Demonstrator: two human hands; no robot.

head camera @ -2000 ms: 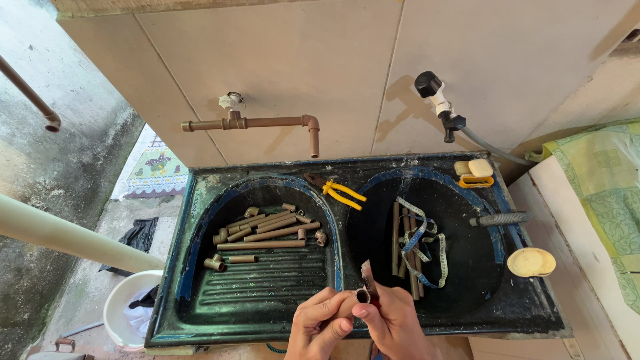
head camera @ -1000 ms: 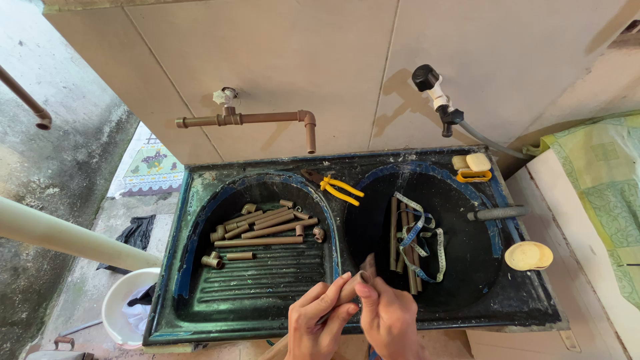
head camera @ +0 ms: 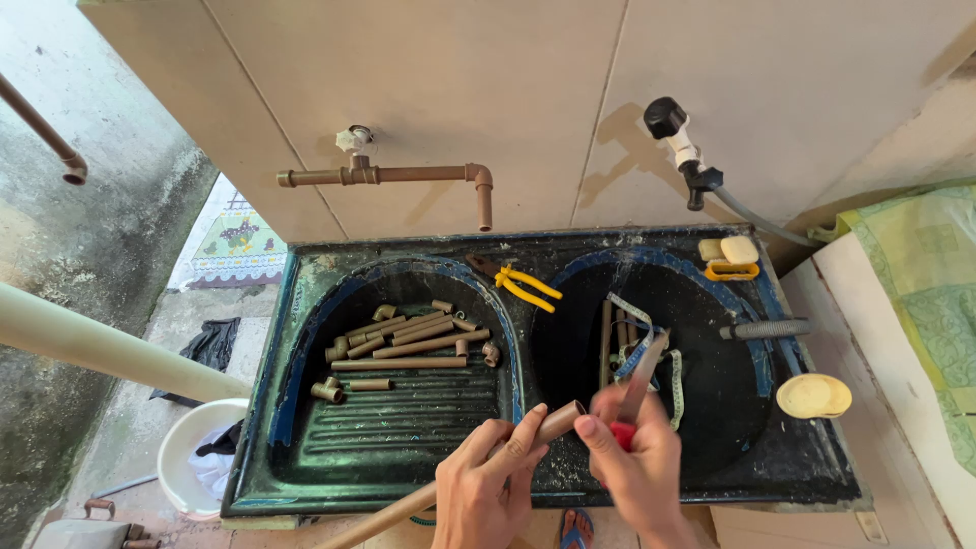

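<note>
My left hand [head camera: 492, 476] grips a long brown PVC pipe [head camera: 404, 512] near its open upper end. Beside that end, my right hand [head camera: 637, 457] holds a knife [head camera: 643, 375] by its red handle, blade pointing up and blurred. Short brown pipe pieces [head camera: 423, 345], elbows and a tee [head camera: 328, 390] lie in the left basin. Yellow-handled pliers [head camera: 526, 286] rest on the divider between the basins. In the right basin, a measuring tape [head camera: 676, 385] lies loosely over several more pipes [head camera: 606, 343].
Above the dark double sink [head camera: 381, 499], a brown pipe spout [head camera: 419, 174] and a black-and-white tap [head camera: 690, 156] project from the wall. Soap [head camera: 738, 250], a grey hose [head camera: 766, 329] and an oval yellowish object [head camera: 813, 396] line the right side. A white bucket [head camera: 171, 457] stands left.
My right hand has moved away from the pipe end, to the right, and the knife blade now shows clear of the pipe. More of the pipe is visible below my left hand.
</note>
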